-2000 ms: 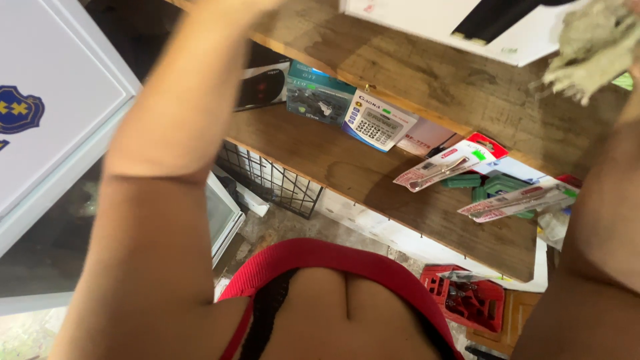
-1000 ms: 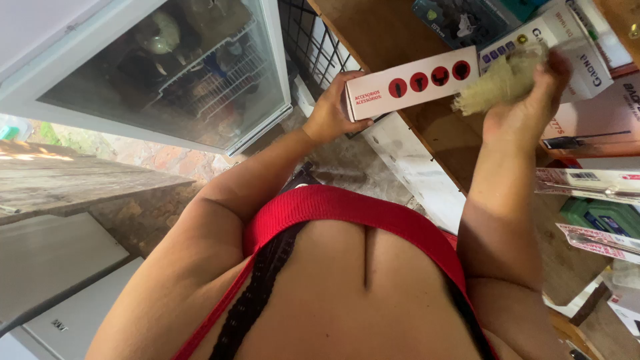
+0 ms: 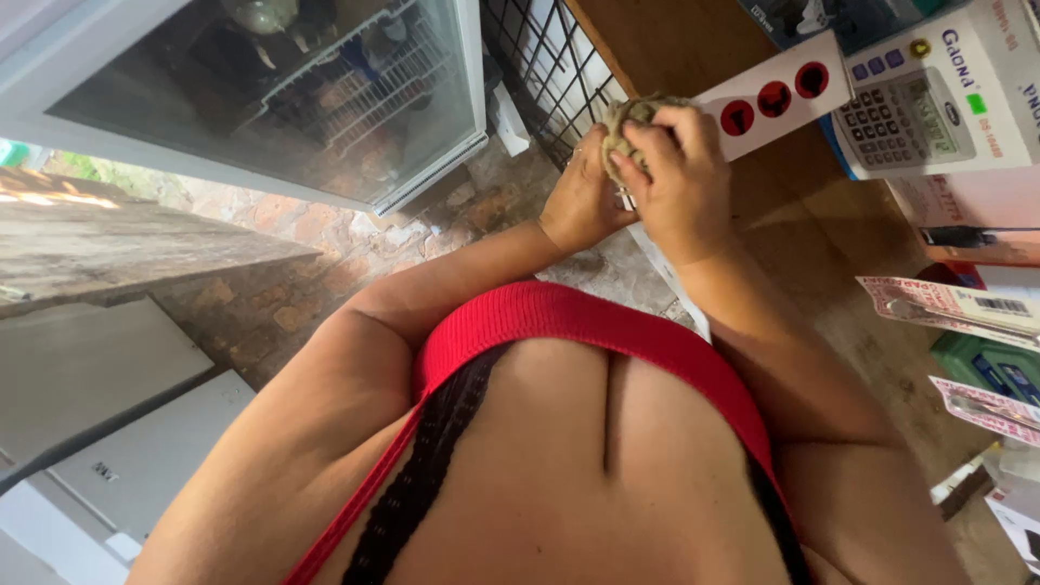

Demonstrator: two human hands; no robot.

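Observation:
My left hand (image 3: 587, 199) grips the near end of a white box (image 3: 751, 101) with red round pictures on its side. My right hand (image 3: 682, 183) presses a crumpled beige cloth (image 3: 630, 134) against that same end, its fingers curled into the fabric. Both hands are close together in front of my chest, and the box slants up and to the right beyond them. The far end of the box overlaps a boxed calculator (image 3: 910, 114). The fingers of my left hand are partly hidden by the cloth and my right hand.
A wooden shelf (image 3: 821, 203) on the right holds the calculator box, carded utensils (image 3: 967, 313) and a green case (image 3: 975, 357). Black wire mesh (image 3: 552, 65) stands beyond my hands. On the left are a glass-door fridge (image 3: 309, 97), a wooden board (image 3: 122, 236) and a grey-white cabinet (image 3: 154, 439).
My right hand has brought the cloth over to the end of the box at my left hand; one second ago it was at the other end. The box now points up and right.

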